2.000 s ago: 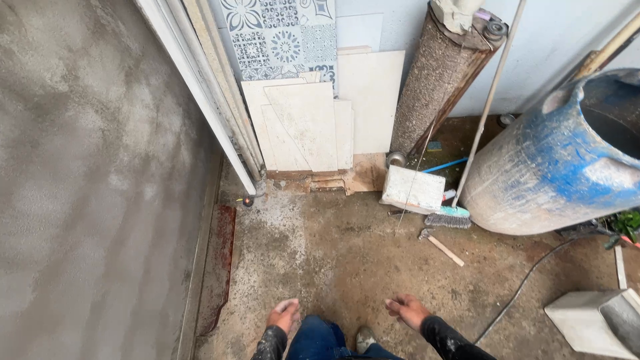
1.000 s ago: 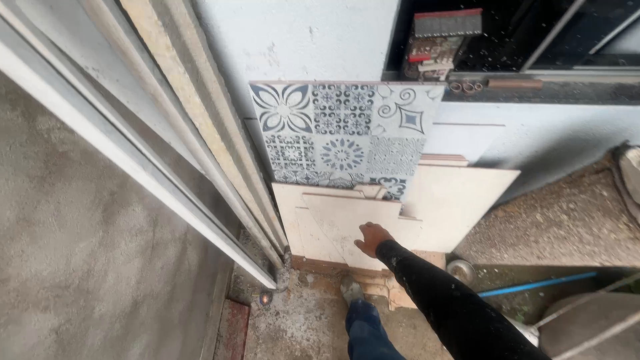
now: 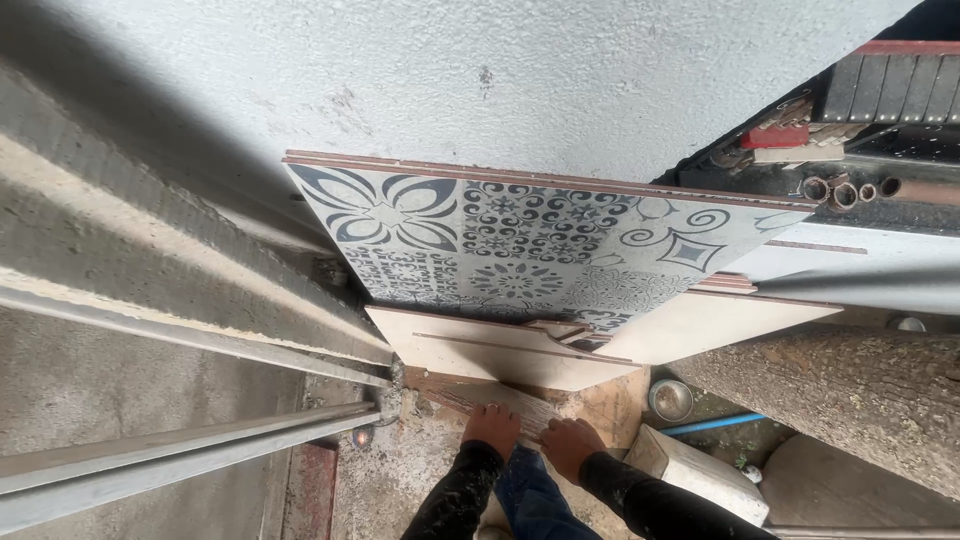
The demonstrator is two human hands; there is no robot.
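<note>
My left hand [image 3: 493,429] and my right hand [image 3: 571,444] both grip the near edge of a ceramic tile piece [image 3: 517,401], low above the floor. The piece is tilted, and its brown ridged side partly shows. Just beyond it, cream tile pieces [image 3: 480,349] lean in front of a large blue-and-white patterned tile [image 3: 517,247], which rests against the white wall. Another cream tile [image 3: 705,322] leans at the right. My fingertips under or behind the edge are hidden.
Long pale profiles [image 3: 187,450] and concrete-like posts [image 3: 187,247] slant along the left. At right are a rough brown roll [image 3: 840,382], a metal can [image 3: 670,400], a whitish box [image 3: 697,472] and a blue rod [image 3: 712,424]. Pipes [image 3: 844,193] lie on a ledge.
My right hand, reaching to the cream tiles a second ago, is now lower, on a tile piece. My left hand has come in beside it. The view has moved closer to the tiles.
</note>
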